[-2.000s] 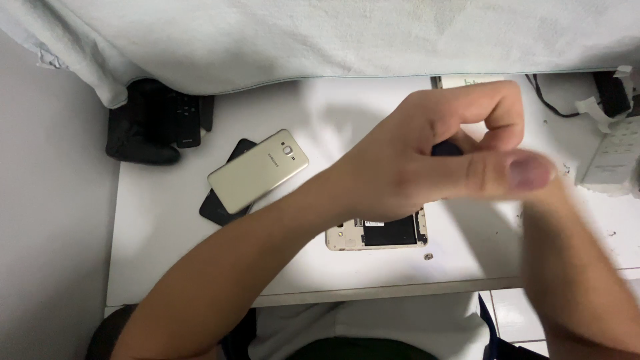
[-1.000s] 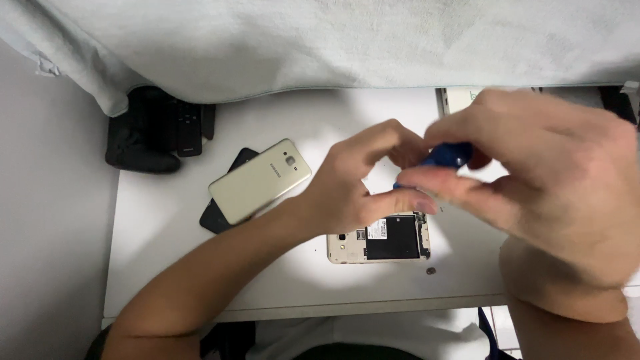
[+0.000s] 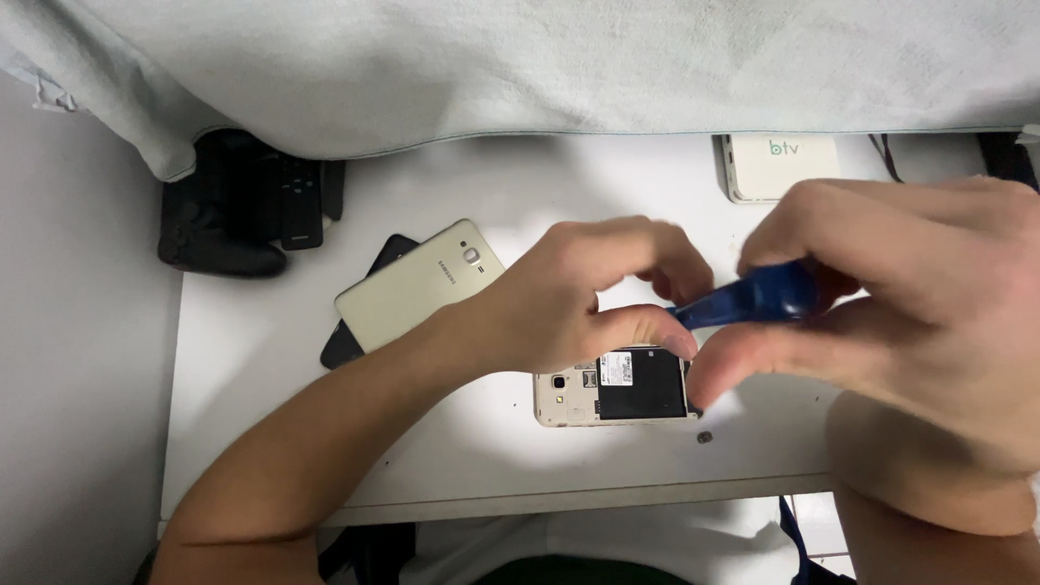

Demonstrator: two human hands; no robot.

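Note:
My right hand (image 3: 910,301) grips a blue tool handle (image 3: 751,294), which looks like a screwdriver's; its thin end points left to my left hand. The thumb and fingers of my left hand (image 3: 621,284) close around that end, and what lies between them is hidden. Below both hands a smartphone body (image 3: 569,410) lies on the white table, its back off and its black battery bay (image 3: 650,390) with a white label showing. Its upper and right parts are covered by my hands. A small dark round piece (image 3: 704,437) lies just below its right corner.
A gold Samsung phone back cover (image 3: 406,292) rests across a dark phone or cover (image 3: 341,349) at the left. Behind stand a black game controller (image 3: 215,236) and a black remote (image 3: 301,203). A white box (image 3: 780,175) is at the back right. Grey cloth (image 3: 528,73) hangs along the rear.
Two seconds ago my hands overlapped higher over the phone body; now they are side by side, with the blue handle plainly visible in my right hand.

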